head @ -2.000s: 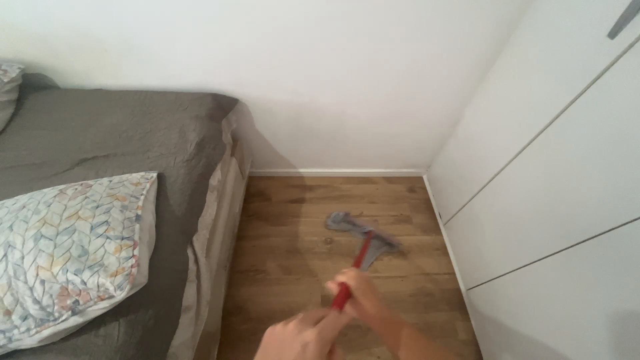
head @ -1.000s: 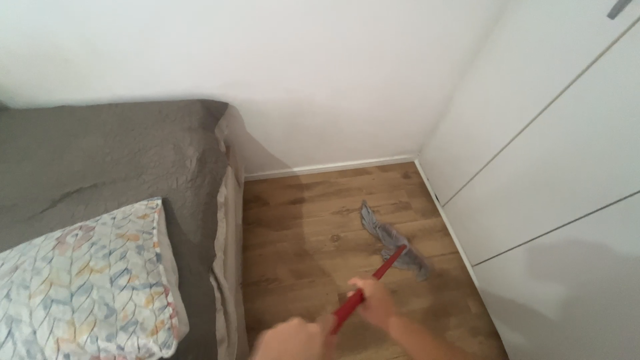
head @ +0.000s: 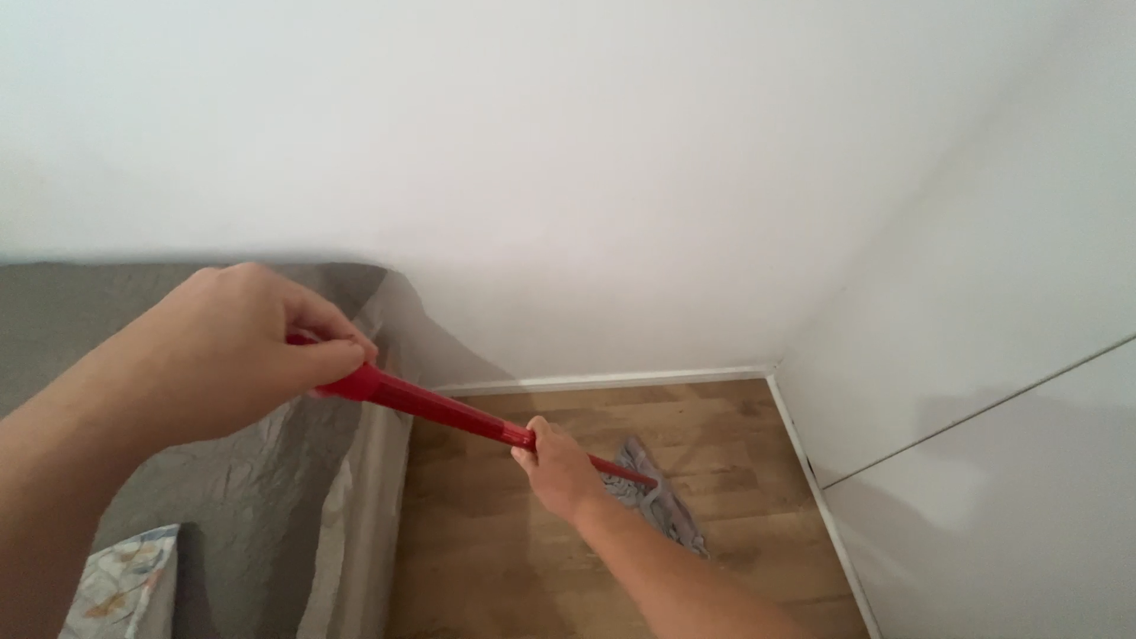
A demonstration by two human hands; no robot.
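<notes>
A mop with a red handle (head: pixel 439 409) slants down from left to right across the view. My left hand (head: pixel 257 342) grips its upper end, above the corner of the bed. Farther down the shaft, my right hand (head: pixel 561 466) is closed around it. The grey cloth mop head (head: pixel 661 501) lies on the wood-look floor (head: pixel 479 541), just past my right hand and partly hidden by my right forearm.
A bed with a grey cover (head: pixel 240 515) stands on the left, with a patterned pillow (head: pixel 129 581) at the lower left. White wall (head: pixel 577 177) and skirting (head: pixel 612 381) bound the floor ahead. White cabinet fronts (head: pixel 985 524) rise on the right.
My left hand has risen from low in the view to above the bed corner, so the handle now slants more to the left. The view has shifted, showing more wall and less pillow.
</notes>
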